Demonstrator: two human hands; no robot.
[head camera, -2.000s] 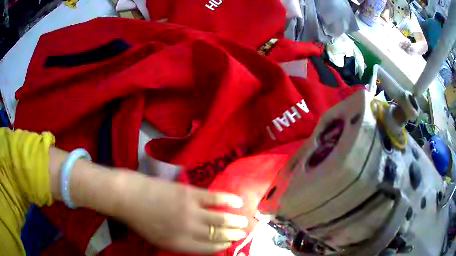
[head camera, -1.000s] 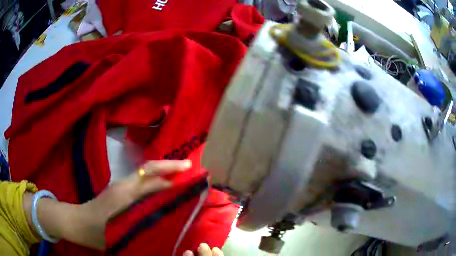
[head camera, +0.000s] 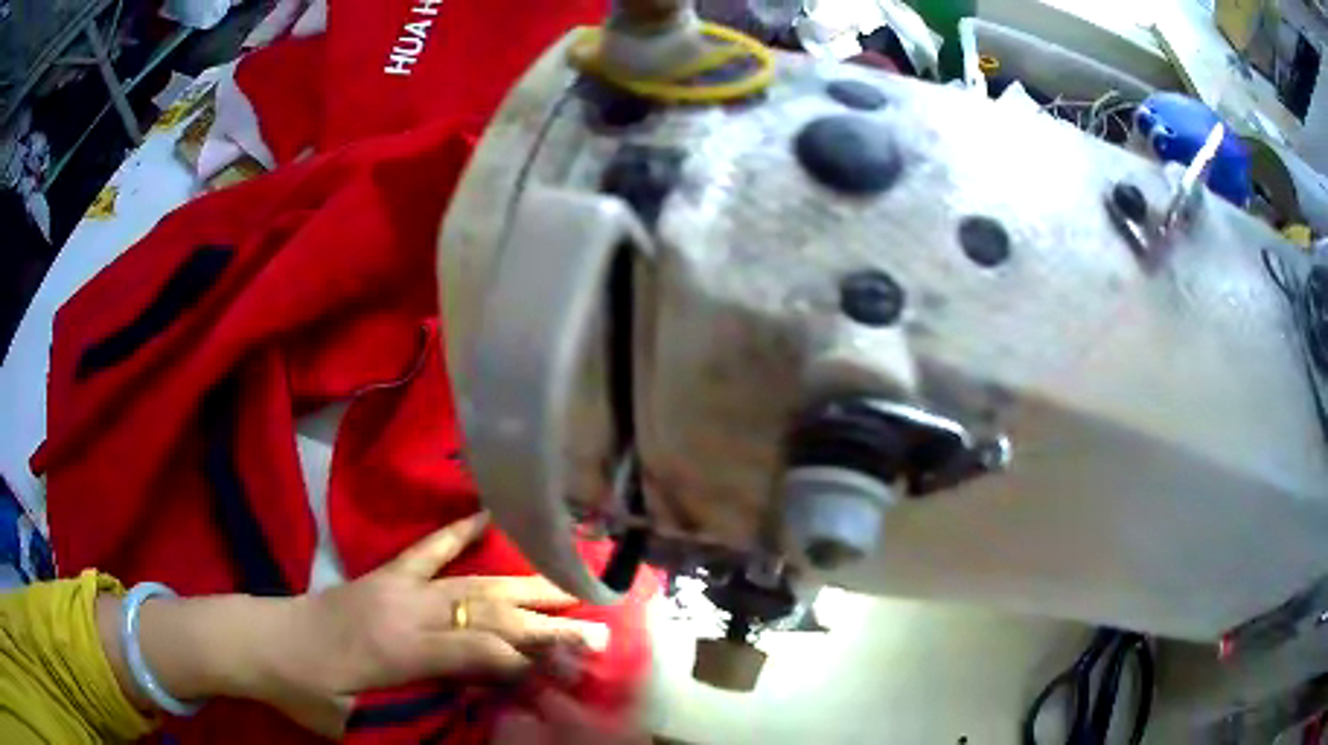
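Observation:
Red garment panels with black strips lie heaped over the left of the machine table. The cream-white sewing machine head stands at centre and right, its needle area brightly lit. My left hand, with a ring and a bangle, lies palm down on the red cloth just left of the needle area, fingers apart and pressing it. My right hand is blurred and cut off at the bottom edge, at the red cloth by my left fingertips. Its fingers are too blurred to read.
Black-handled scissors lie on the machine bed at lower right. A red panel with white lettering lies at the back. A blue object and a white tray with wires are behind the machine.
The view has shifted, so the machine head now fills the centre and the scissors show. The cloth edge with the black strip, turned up a second ago, now lies lower, under my left hand.

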